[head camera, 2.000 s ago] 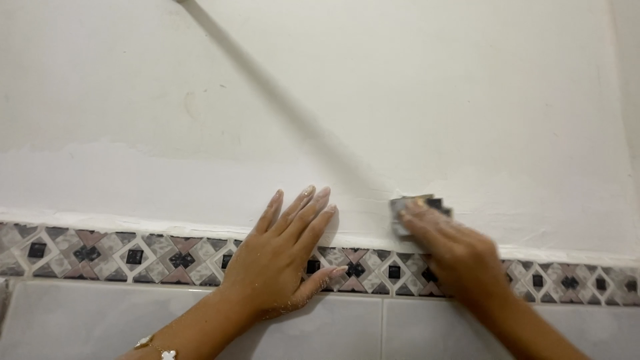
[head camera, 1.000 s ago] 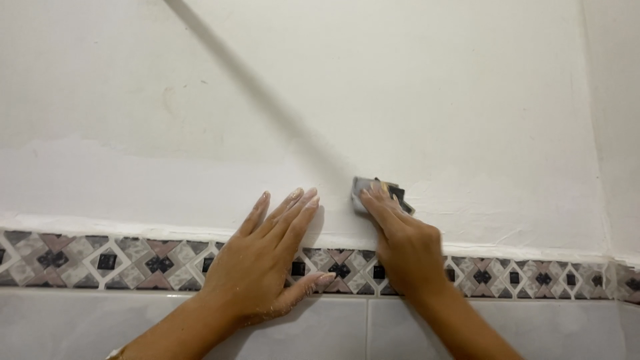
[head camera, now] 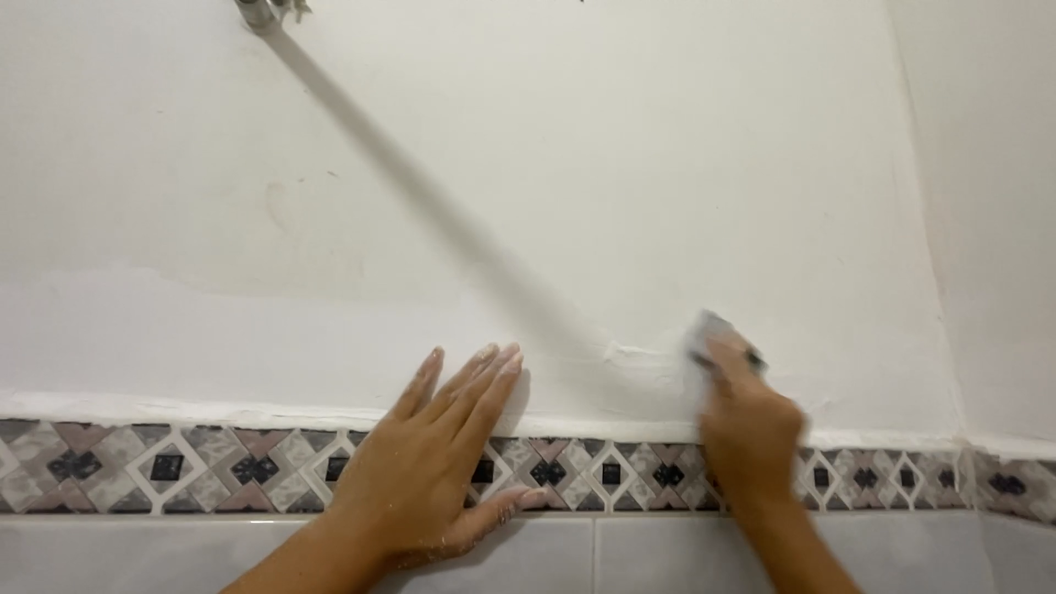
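Note:
My left hand (head camera: 429,462) lies spread on the wall, its fingertips on white plaster and its palm over the patterned border tiles (head camera: 254,469); white residue dots its fingers. To the right, my right hand (head camera: 747,412) grips a small grey sanding pad or scraper (head camera: 708,334) with a dark edge, blurred, against the white wall (head camera: 660,206) just above the border. Its exact kind cannot be told. A rough ridge of white filler (head camera: 635,351) shows left of the tool.
A metal fitting (head camera: 257,12) juts from the wall at the upper left and casts a long diagonal shadow. An inside wall corner (head camera: 932,247) runs down the right side. Pale grey tiles (head camera: 165,553) lie below the border.
My right hand with its tool first moved left toward my left hand, and is now farther right, away from it. My left hand has stayed flat on the wall.

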